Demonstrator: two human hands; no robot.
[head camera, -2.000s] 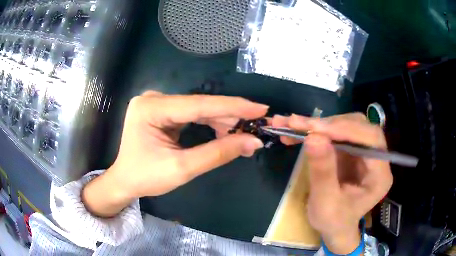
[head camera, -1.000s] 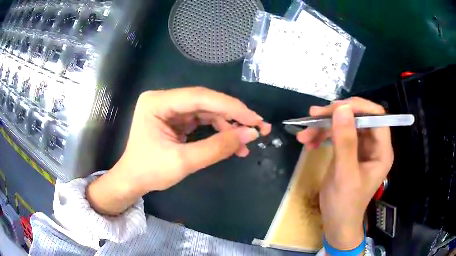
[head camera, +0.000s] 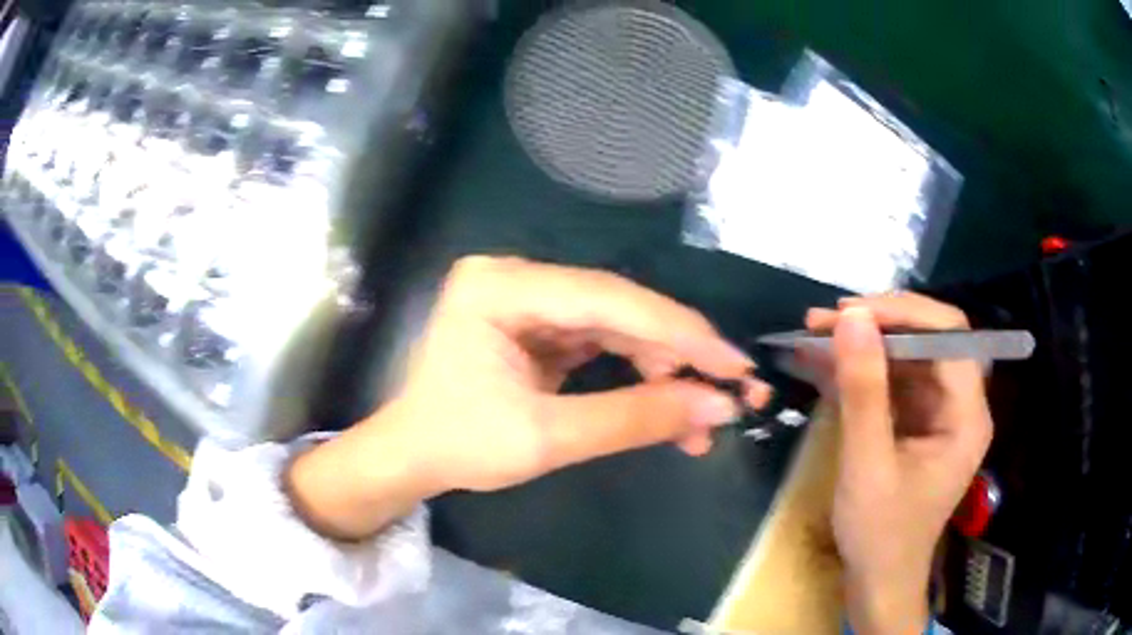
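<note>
My left hand (head camera: 534, 385) pinches a small black camera module (head camera: 718, 380) between thumb and fingertips, mostly hidden by the fingers. Small white connector ends (head camera: 777, 426) show just right of and below those fingertips. My right hand (head camera: 906, 434) holds silver-grey tweezers (head camera: 943, 345) pointing left. Their tip is near my left fingertips, with a gap between them. Whether the tweezers hold anything cannot be told. The frame is blurred.
A shiny clear blister tray (head camera: 186, 211) with pocketed modules stands at left. A round perforated disc (head camera: 621, 99) and a clear bag with white sheet (head camera: 819, 186) lie beyond my hands. A tan board (head camera: 795, 546) lies by my right forearm. Black control box (head camera: 1055, 459) at right.
The tweezers have come away from the module to the right, and the white ends now show. The whole view has shifted, so the bench things sit further right and lower.
</note>
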